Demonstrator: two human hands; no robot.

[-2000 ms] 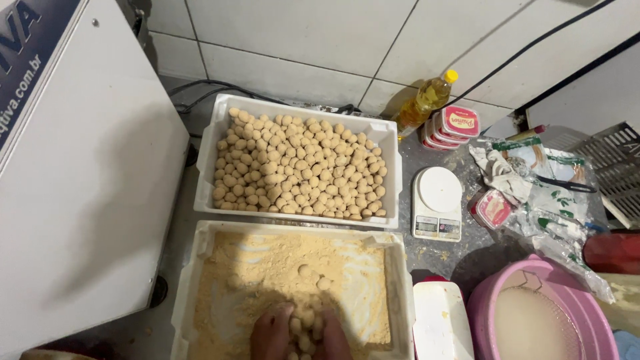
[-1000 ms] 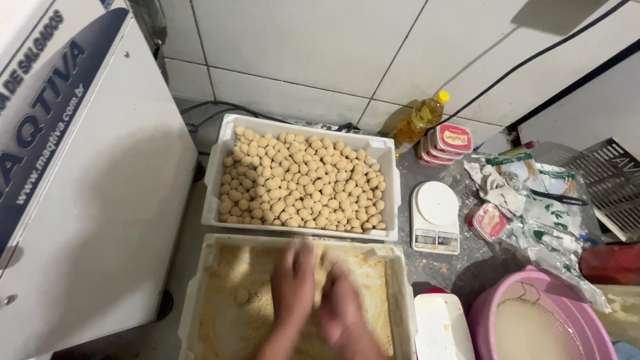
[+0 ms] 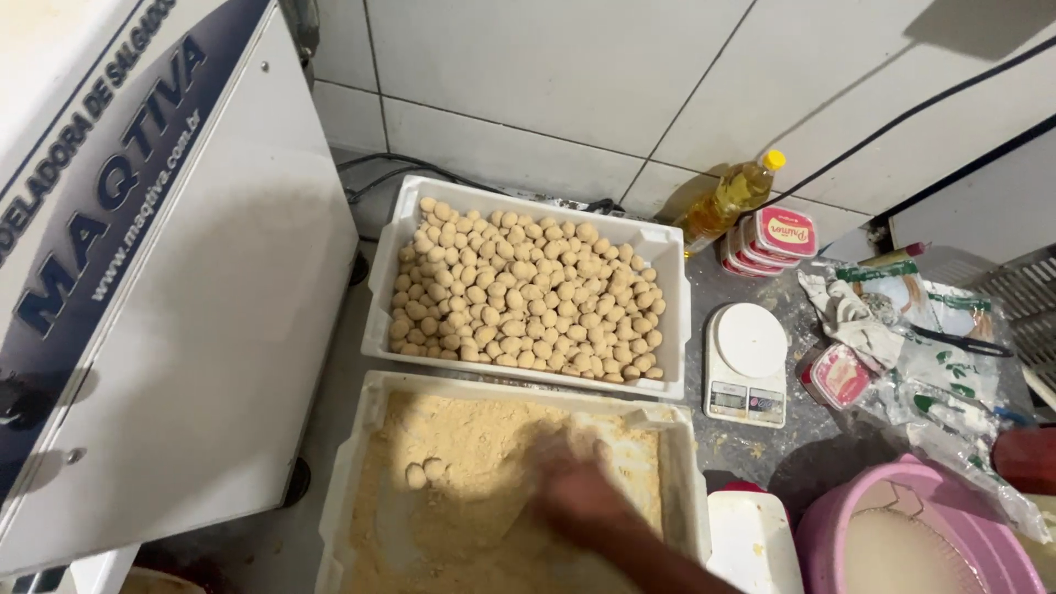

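Observation:
My right hand (image 3: 577, 478), blurred by motion, is over the breadcrumb-like crumbs (image 3: 462, 528) in the near white plastic tray (image 3: 351, 470). Whether its fingers hold anything cannot be made out. My left hand is out of view. Left of the right hand, a few breaded balls (image 3: 416, 475) lie on the crumbs. Directly behind stands a second white plastic tray (image 3: 686, 330), holding a broad heap of coated balls (image 3: 528, 289).
A white machine (image 3: 223, 330) stands at the left. Right of the trays are a kitchen scale (image 3: 745, 363), an oil bottle (image 3: 726, 202), stacked margarine tubs (image 3: 771, 239), plastic bags (image 3: 949, 355), a white container (image 3: 752, 544) and a pink basin (image 3: 833, 528) of cloudy liquid.
Both hands were together over the near tray; now only the right shows there, farther right, and the left has gone from view. The balls between the hands two seconds ago are no longer seen there.

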